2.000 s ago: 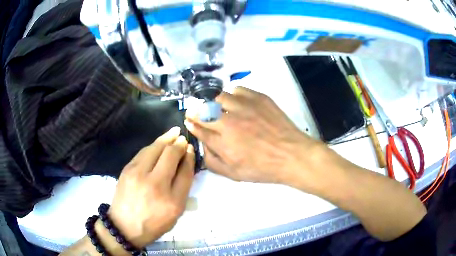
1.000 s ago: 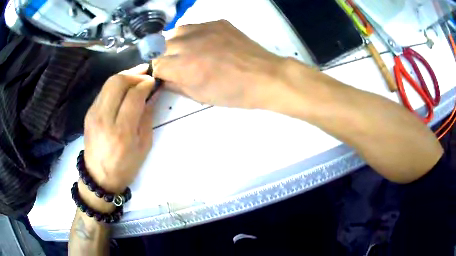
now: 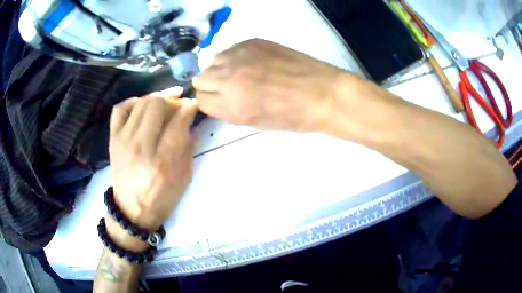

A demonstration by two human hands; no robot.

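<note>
The dark pinstriped garment (image 3: 74, 109) lies bunched at the left, running under the sewing machine head (image 3: 109, 34). My left hand (image 3: 151, 149), with two beaded bracelets at the wrist, pinches a dark edge of the cloth just in front of the machine head. My right hand (image 3: 263, 86) is beside it, its fingertips meeting the left ones at the same dark edge, below the grey round part. The needle and presser foot are hidden by the head and my hands.
A black smartphone (image 3: 372, 34) lies at upper right. Beside it are yellow-green and orange snips (image 3: 415, 26), a wooden-handled tool (image 3: 445, 81) and red-handled scissors (image 3: 479, 103). A printed ruler (image 3: 320, 226) follows the table's curved front edge. An orange cord (image 3: 515, 155) is at the far right.
The view has tilted down, so the machine head shows higher and the front edge more fully. Both hands stay together at the cloth edge; my left hand has turned more upright.
</note>
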